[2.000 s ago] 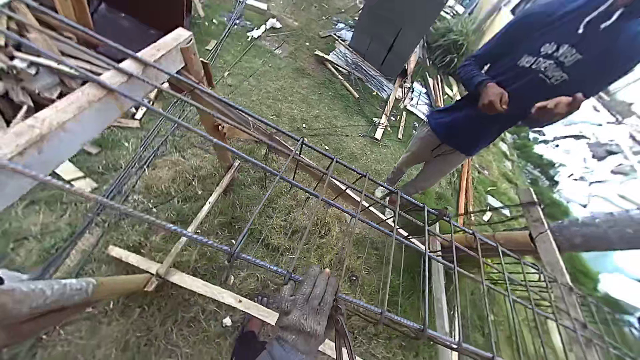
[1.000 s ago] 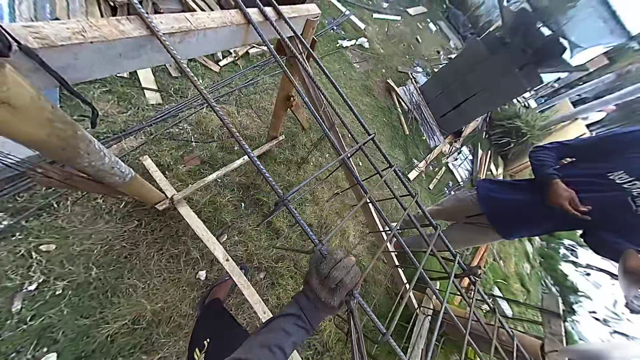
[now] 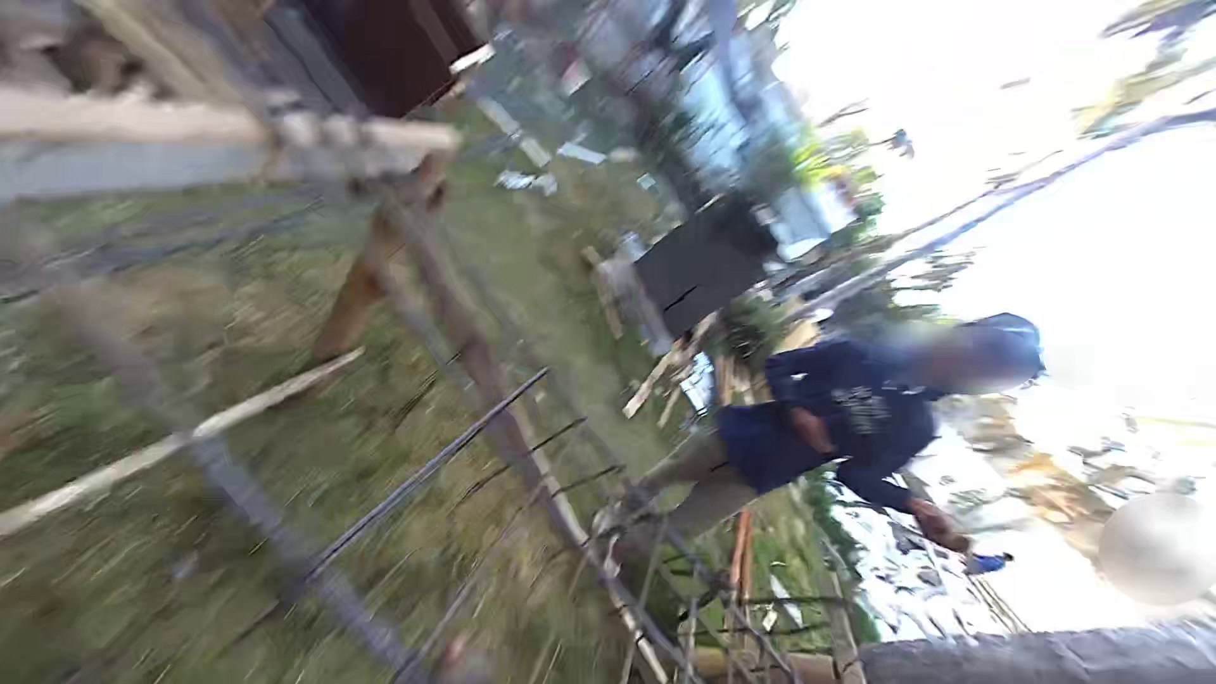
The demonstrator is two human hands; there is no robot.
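A long steel reinforcing cage runs slantwise through the view, strongly blurred. Its near longitudinal rebar (image 3: 249,503) passes from the left toward the bottom edge. A thinner steel bar (image 3: 432,467) crosses up and right from it, and the stirrups on the right are smeared. Neither of my hands can be clearly made out. A small blurred pinkish-grey patch lies at the bottom edge by the near rebar, and I cannot tell what it is.
A person in a dark blue hoodie and cap (image 3: 845,408) stands beyond the cage. A wooden beam (image 3: 218,142) on a brown post (image 3: 366,285) is at upper left. A wood strip (image 3: 180,442) crosses lower left. Dark panels (image 3: 708,261) and scrap wood lie behind.
My view has swung upward and outward. The gloved hand that rested on the near rebar in both earlier frames can no longer be made out.
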